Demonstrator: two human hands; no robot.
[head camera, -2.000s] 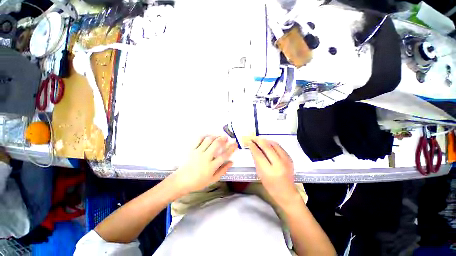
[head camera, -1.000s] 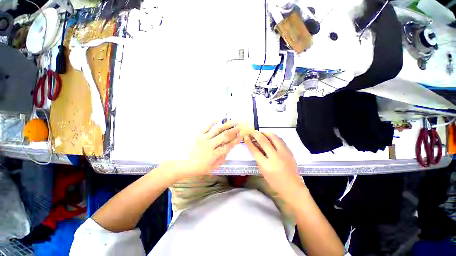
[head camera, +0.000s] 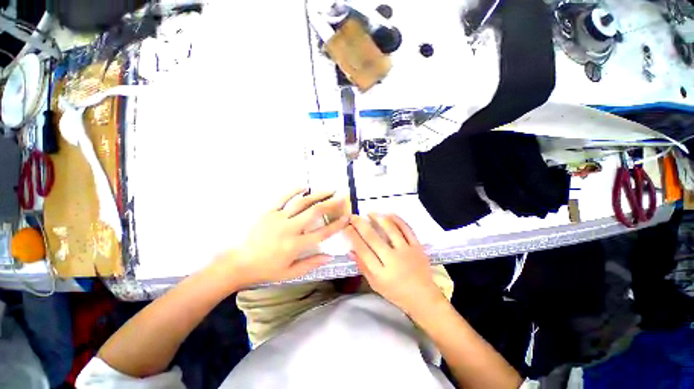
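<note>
My left hand (head camera: 293, 235) and my right hand (head camera: 389, 254) lie close together at the table's front part, fingertips almost touching, just in front of the sewing machine's needle area (head camera: 351, 152). The fingers are bent and point inward. A small light edge shows by my left fingers, too washed out to name; whether either hand grips anything cannot be told. Black cut pieces (head camera: 453, 186) lie stacked to the right of the needle. The white machine head (head camera: 449, 80) with a tan card patch (head camera: 358, 55) stands behind.
A white strip (head camera: 95, 167) lies on the brown cardboard (head camera: 65, 216) at left. Red-handled scissors (head camera: 36, 180) and an orange ball (head camera: 27, 245) are at far left, other red-handled scissors (head camera: 634, 196) at far right. A black cloth band (head camera: 525, 68) hangs over the machine.
The view has turned, so the machine and table have shifted left in the picture and the table edge tilts. My hands stay close together; my left fingers are spread somewhat more.
</note>
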